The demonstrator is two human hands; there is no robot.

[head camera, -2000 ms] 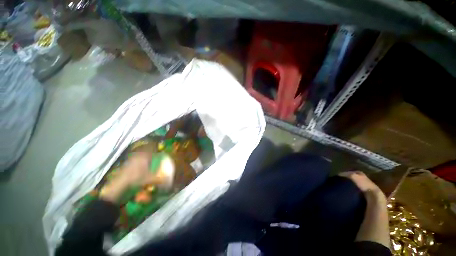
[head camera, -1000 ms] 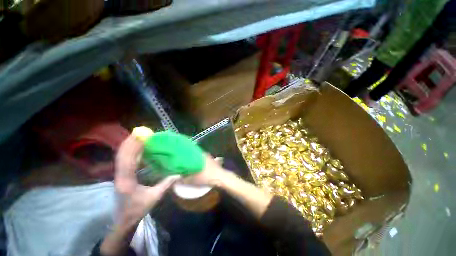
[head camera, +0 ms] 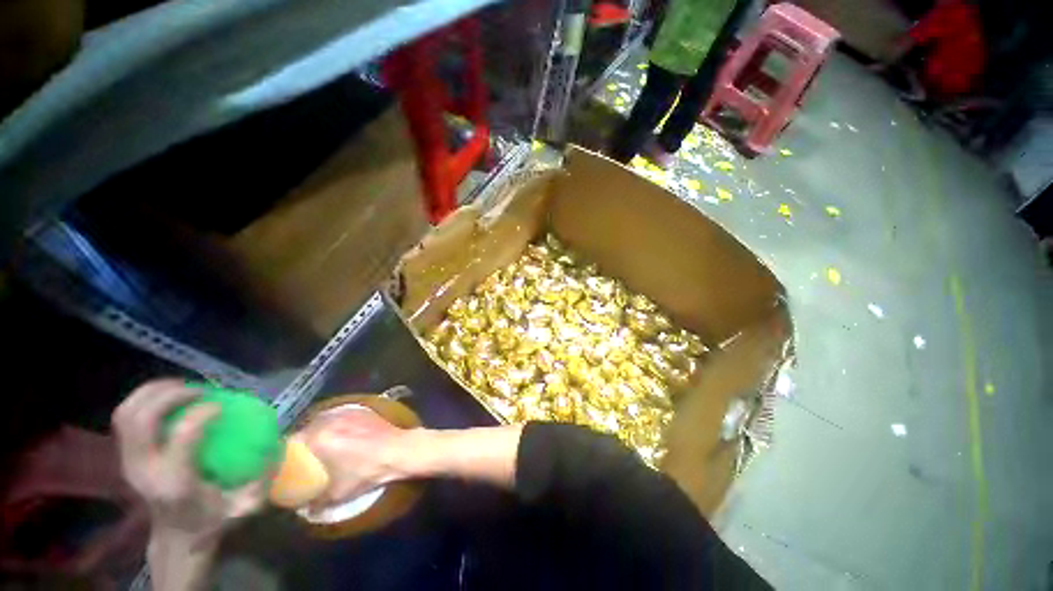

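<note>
A plush potted tree lies sideways over my lap. Its green crown (head camera: 239, 436) is on the left, its orange-tan trunk (head camera: 299, 472) in the middle and its brown pot (head camera: 398, 503) with a white top on the right. My left hand (head camera: 173, 450) is wrapped around the crown, slightly blurred. My right hand (head camera: 352, 453) is at the white top of the pot, beside the trunk; its fingertips are hard to make out, and I cannot tell whether they hold anything. Gold ingots (head camera: 566, 346) fill the lower part of an open cardboard carton (head camera: 681, 242) to the right.
A covered bench (head camera: 231, 81) with slotted metal framing (head camera: 335, 346) is at the upper left. A red stool (head camera: 445, 127) stands behind the carton, and a pink stool (head camera: 771, 75) beyond it near a person in green (head camera: 689, 35). Yellow scraps litter the grey floor (head camera: 901, 381).
The view has swung right, bringing the carton nearer the centre. The tree has turned so its trunk and pot top show. My right hand has moved to the pot's white top.
</note>
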